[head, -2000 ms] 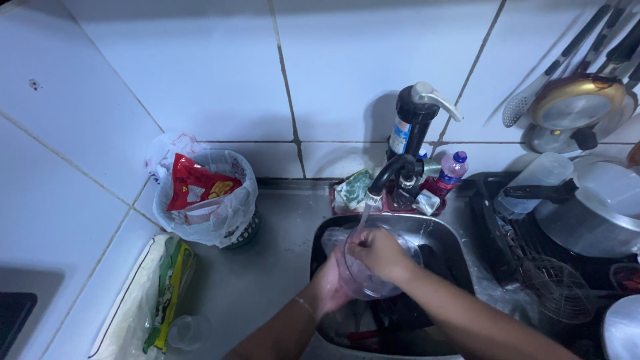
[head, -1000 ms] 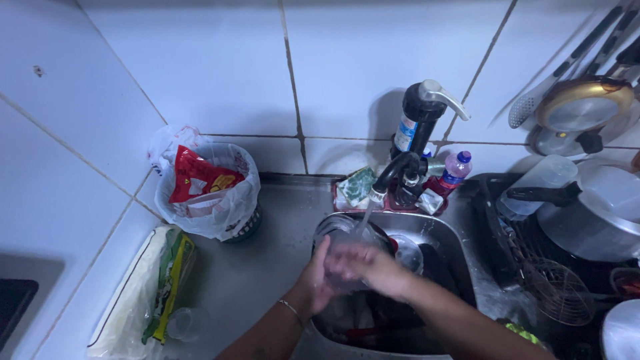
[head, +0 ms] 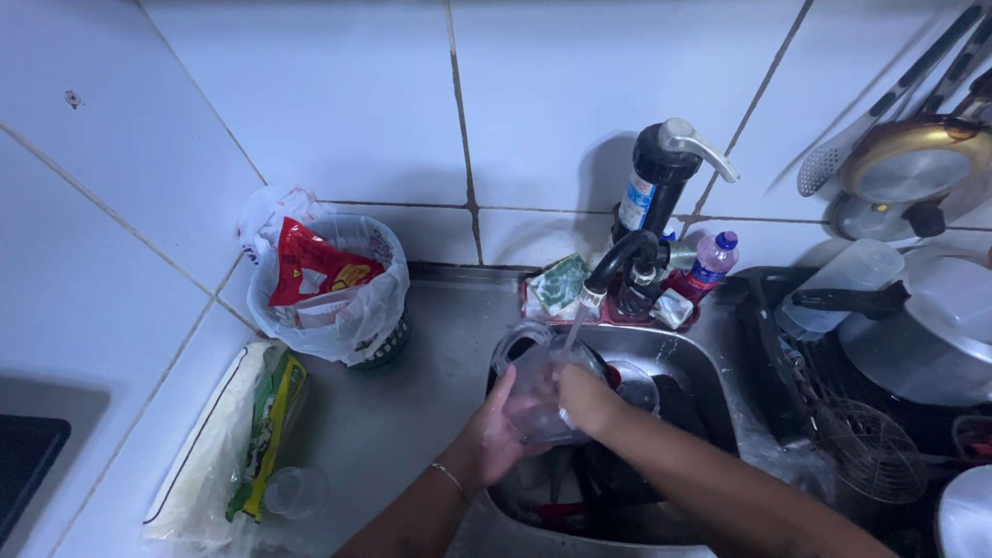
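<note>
Water runs from a black faucet onto a clear plastic container over the sink. My left hand grips the container from its left side and below. My right hand is at the container's opening, its fingers partly hidden inside or behind the wall; whether it holds anything cannot be told. Behind the container, another clear round vessel shows at the sink's back left. Dark cookware and other dishes lie in the steel sink below my hands.
A lined waste bin with a red packet stands back left, plastic bags and a clear cup front left. Behind the sink are a green sponge and a bottle. At right, a rack holds a large pot and a wire strainer.
The container is now tilted under the stream, with my right hand at its opening; one second ago both hands were close together beneath the faucet.
</note>
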